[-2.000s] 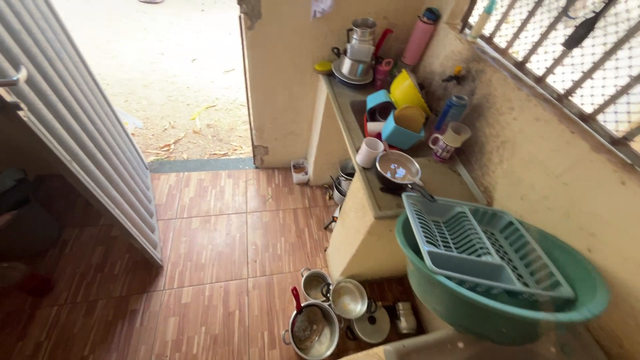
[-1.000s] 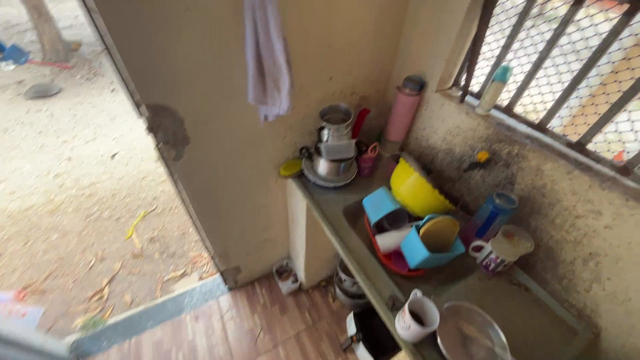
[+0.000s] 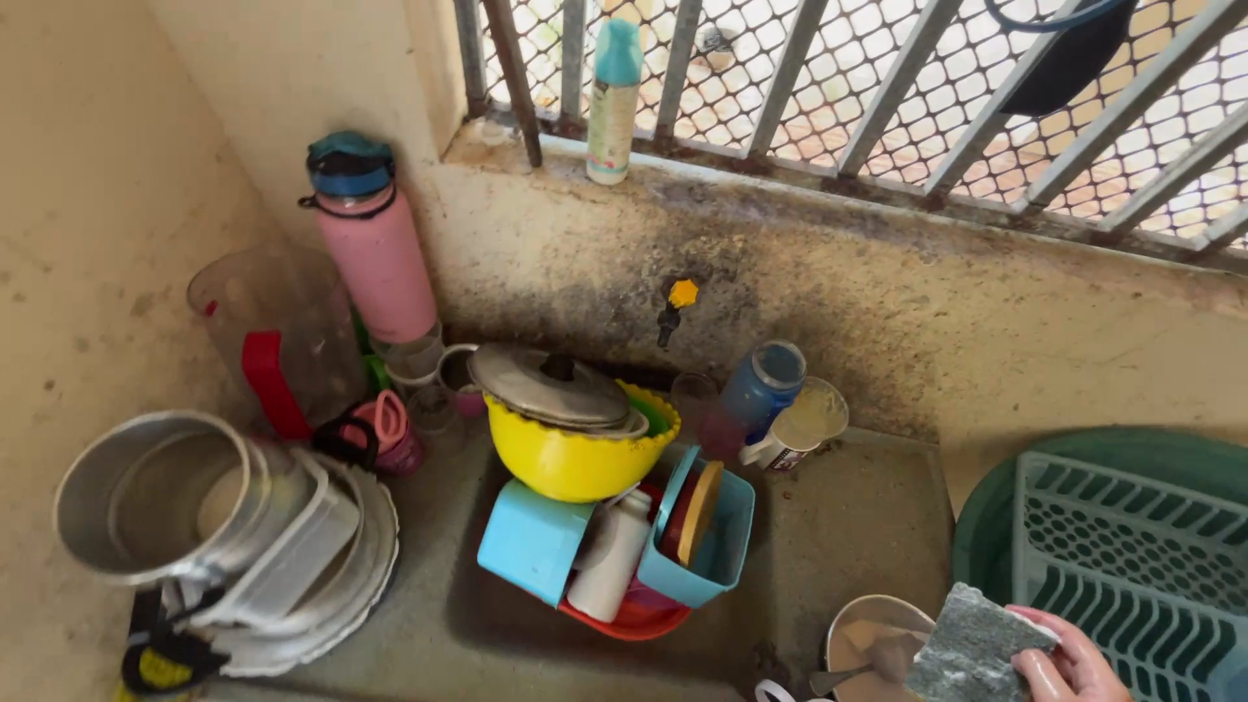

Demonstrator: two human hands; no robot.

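My right hand [image 3: 1068, 661], at the lower right, grips a grey scouring pad [image 3: 980, 643] with white, foamy edges. Just left of the pad is a round bowl [image 3: 863, 629] holding brownish liquid and a spoon [image 3: 840, 680]. In the sink sit a yellow bowl [image 3: 575, 458] with a metal lid [image 3: 551, 388] on top, light-blue plastic containers [image 3: 534, 541], a white cup or bottle [image 3: 612, 558] and a red basin [image 3: 634, 624] beneath. A blue tumbler [image 3: 762, 390] and a mug [image 3: 799, 424] stand behind the sink's right side. My left hand is out of view.
Aluminium pots [image 3: 156, 497] and stacked plates [image 3: 322, 624] crowd the left counter, near a clear pitcher [image 3: 283, 331] and a pink bottle [image 3: 378, 258]. A yellow-handled tap [image 3: 682, 292] juts from the wall. A green tub [image 3: 985, 507] with a dish rack [image 3: 1121, 546] lies right.
The view has swung right and closer to the sink. My right hand with the scouring pad has come into view. The metal lid now shows on the yellow bowl.
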